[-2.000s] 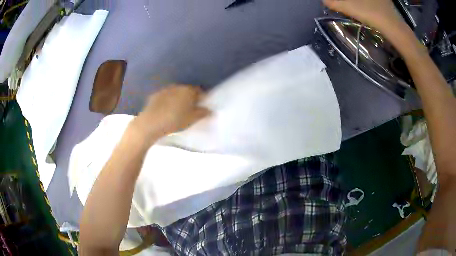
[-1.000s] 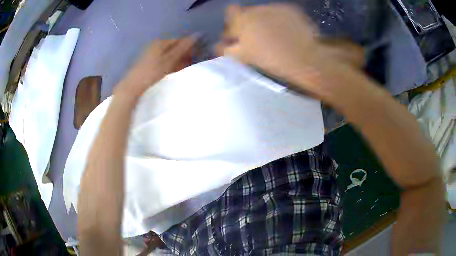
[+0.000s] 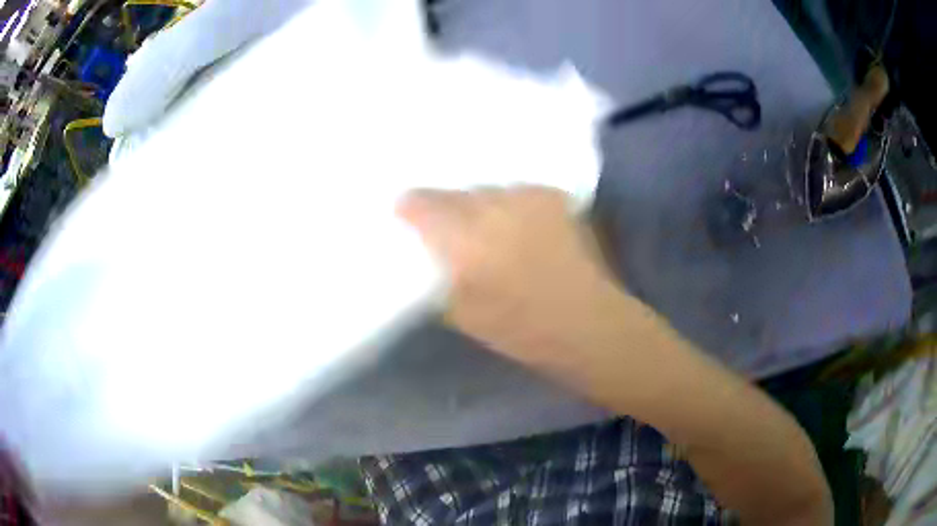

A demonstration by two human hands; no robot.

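Observation:
A large white cloth panel (image 3: 277, 205) is blurred and raised over the left and middle of the pressing table, close to the camera. My right hand (image 3: 503, 257) is closed on its right part, near the lower edge. My left hand does not show; a dim blurred patch at the lower left corner is too unclear to name. The steam iron (image 3: 845, 170), with a tan handle and blue bit, stands at the table's right edge, away from my hand.
Black shears (image 3: 688, 100) lie at the back of the grey-blue table (image 3: 658, 257). Pale thread clippings (image 3: 750, 211) lie near the iron. White pieces (image 3: 899, 431) hang at the lower right. Checked cloth (image 3: 534, 488) covers my lap below the table edge.
The white panel has left the lap side and is lifted up and to the left. My right hand now grips it. My left hand has gone out of sight. The view has shifted, showing shears and iron.

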